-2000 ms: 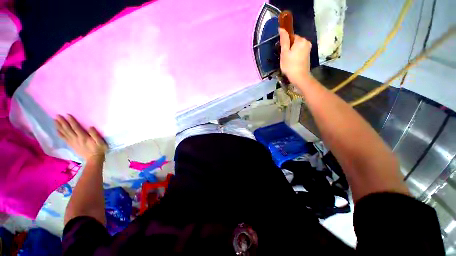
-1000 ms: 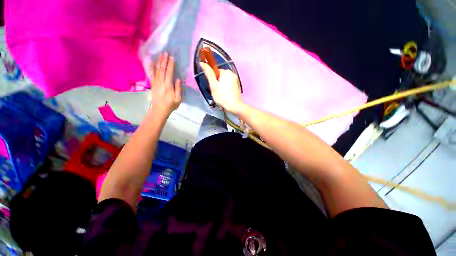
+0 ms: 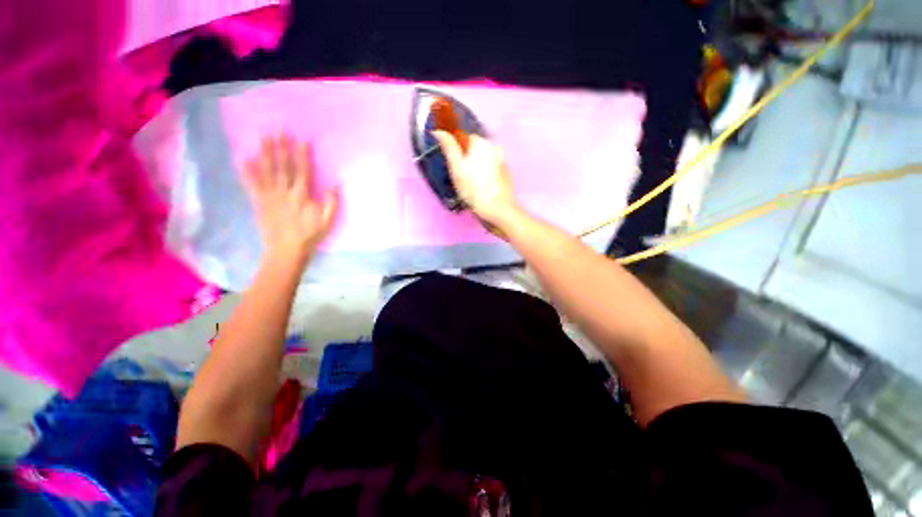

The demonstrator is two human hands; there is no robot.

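Observation:
A pale pink fabric panel [image 3: 374,162] lies flat on the black table cover [image 3: 485,40], with whitish-grey interfacing [image 3: 207,151] showing at its left end and near edge. My right hand [image 3: 477,174] grips the brown handle of the steam iron [image 3: 437,151], which rests on the middle of the panel with its tip pointing away from me. My left hand [image 3: 286,197] lies flat on the left part of the panel, fingers spread, slightly blurred. It holds nothing.
Loose magenta fabric [image 3: 81,202] hangs over the left side. Tan-yellow hoses [image 3: 748,217] cross at the right. Small scissors with orange-yellow handles [image 3: 715,79] lie at the table's right edge. Blue baskets [image 3: 106,429] stand on the floor at lower left.
The iron first moved from the panel's right end to near my left hand; now it is at the panel's middle. My left hand has moved from the grey edge onto the pink. The view has turned.

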